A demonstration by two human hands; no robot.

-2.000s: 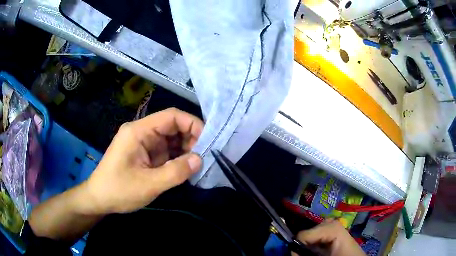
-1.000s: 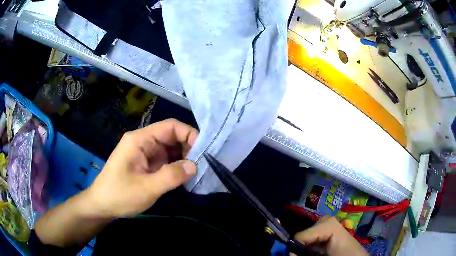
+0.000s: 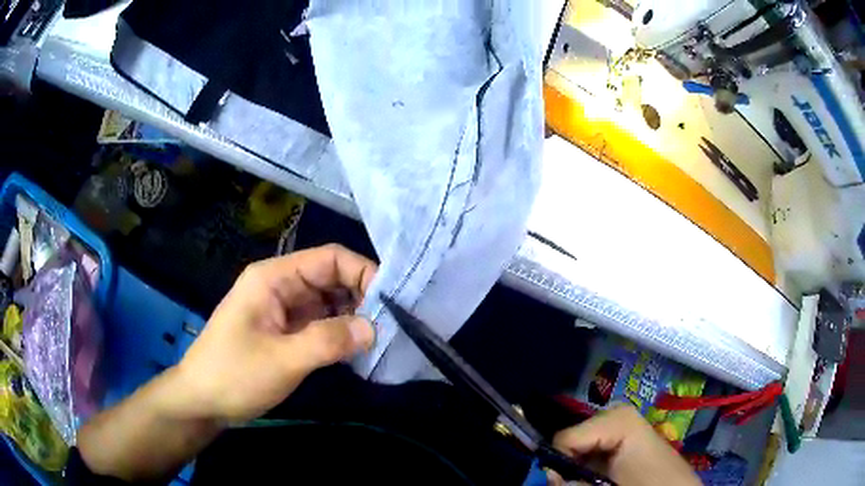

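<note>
A pale grey interfaced piece (image 3: 408, 123) hangs from the machine table down towards my lap, with a dark stitched seam line curving down it. My left hand (image 3: 285, 332) pinches its lower left edge between thumb and fingers. My right hand (image 3: 621, 446), cut off by the bottom edge, holds dark tailor's shears (image 3: 465, 375) with a brass-coloured pivot screw. The shear tips touch the seam allowance just right of my left thumb. The blades look nearly closed; I cannot tell whether cloth is between them.
Black cloth with pale backing (image 3: 275, 133) lies on the white table (image 3: 607, 233). The JACK sewing machine (image 3: 816, 123) stands at upper right, with small dark snips (image 3: 728, 169) on its bed. A blue basket (image 3: 106, 275) with bagged items is at left. A red-handled shopping bag (image 3: 631, 375) is under the table.
The lower end of the grey piece, my left hand and the shear tips have shifted slightly down in view. The shears stay at the seam edge. The basket shows a little lower.
</note>
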